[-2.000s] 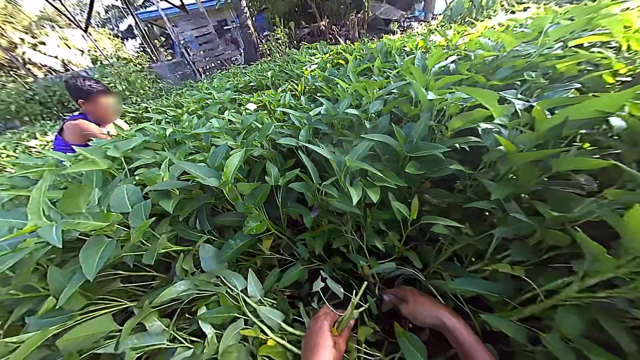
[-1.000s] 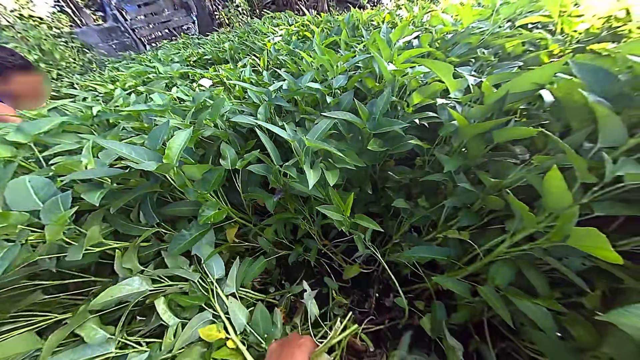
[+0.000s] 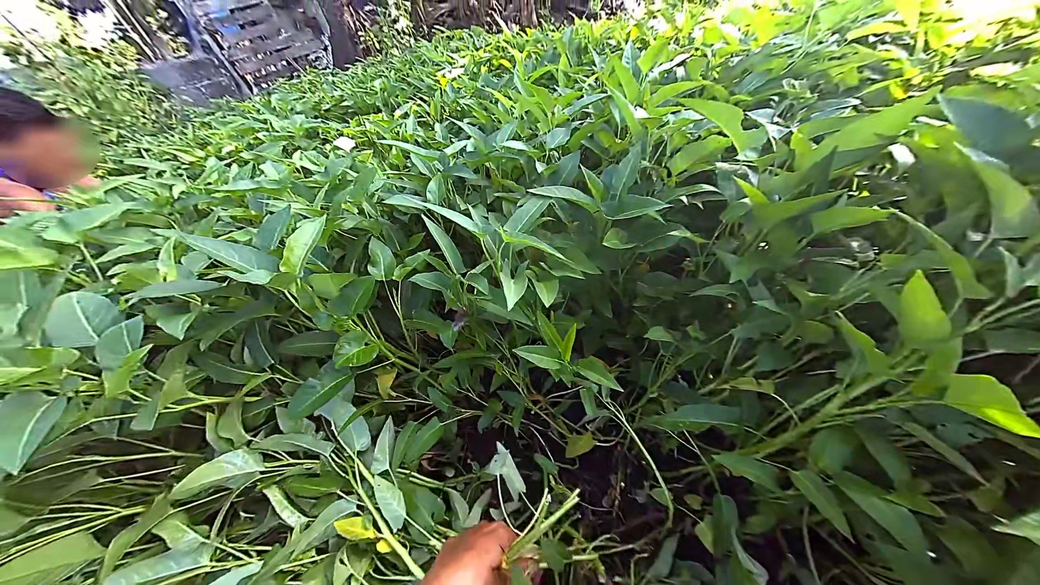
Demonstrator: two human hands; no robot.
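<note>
At the bottom centre, my left hand (image 3: 475, 556) is closed around a small bunch of green leafy stems (image 3: 548, 520), whose cut-looking ends stick out to the right of the fingers. Long stems with pointed leaves (image 3: 223, 471) lie left of the hand. Above it stand dense green leafy plants (image 3: 520, 276), with dark shaded ground (image 3: 601, 479) just to the right of the held stems. My right hand is out of the frame.
At the left edge a person (image 3: 36, 150) is partly visible among the plants. A slatted wooden pallet-like panel (image 3: 264, 41) leans at the back left, by a dark trunk or post. Tall foliage (image 3: 853, 382) spreads across the right side.
My right hand, beside the left two seconds ago, has left the view. The left hand still holds the stems. The view has shifted, so the other person now sits at the frame's edge.
</note>
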